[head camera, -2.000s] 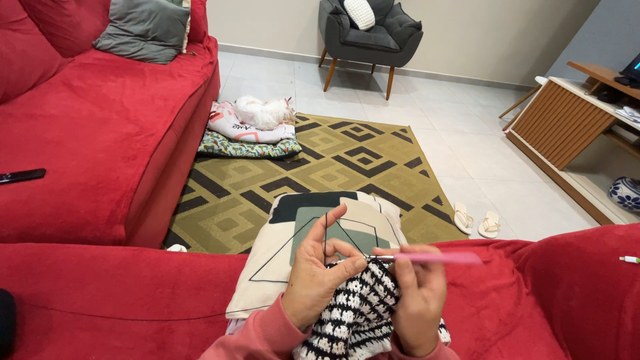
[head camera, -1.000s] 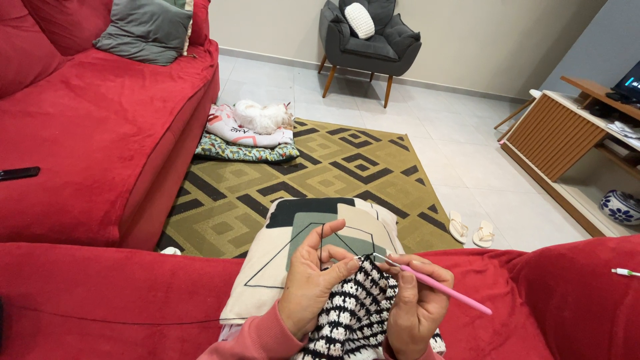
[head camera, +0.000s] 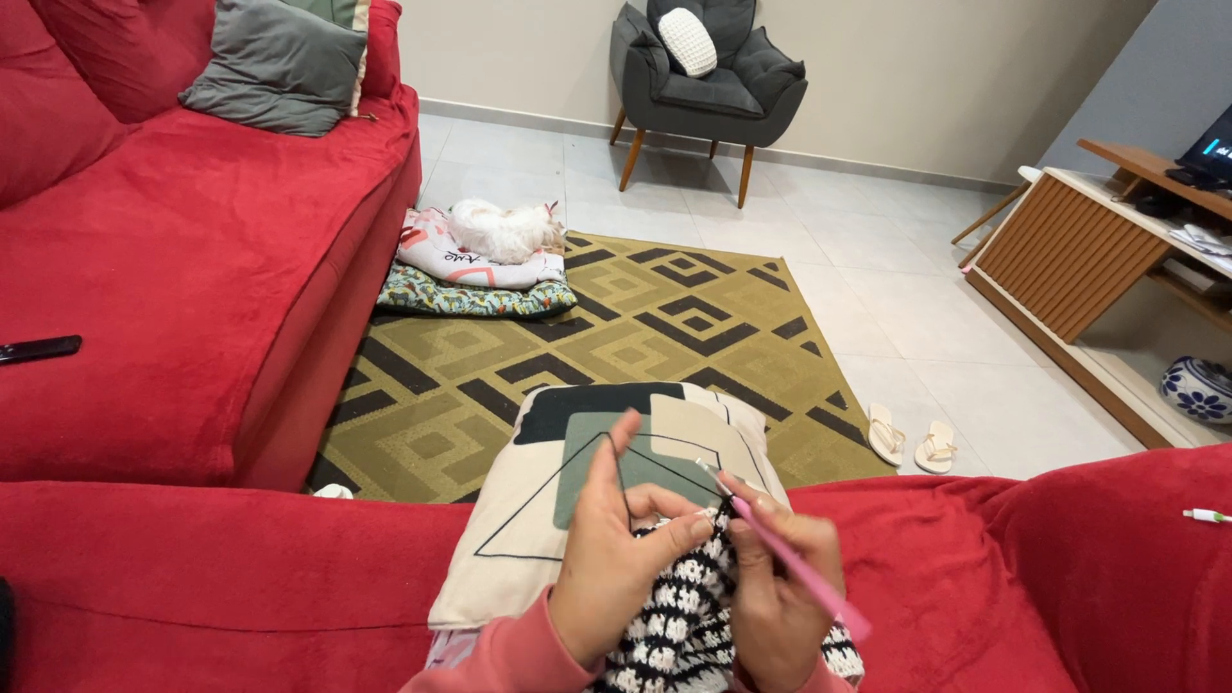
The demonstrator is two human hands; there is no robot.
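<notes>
My left hand (head camera: pixel 616 558) pinches the top edge of a black-and-white crocheted piece (head camera: pixel 669 616) between thumb and fingers, its index finger raised with black yarn (head camera: pixel 621 481) running over it. In my right hand (head camera: pixel 784 577) is a crochet hook with a pink handle (head camera: pixel 804 568); its metal tip points up and left, beside the edge of the work, with black yarn at it. Both hands are close together over a cushion (head camera: pixel 500 539) with beige, green and black shapes. The lower part of the crocheted piece runs out of view.
Red-covered sofa sections (head camera: pixel 144 289) lie left and around me. Beyond are a patterned rug (head camera: pixel 616 337), a white furry animal (head camera: pixel 500 231) on stacked cushions, a grey armchair (head camera: pixel 712 96), flip-flops (head camera: pixel 885 435) and a wooden TV stand (head camera: pixel 1068 260). A white cable end (head camera: pixel 1208 517) lies at right.
The hook in my right hand has swung from nearly level, through a slant, to a steeper slant with its handle end lower. My left hand keeps hold of the crocheted piece.
</notes>
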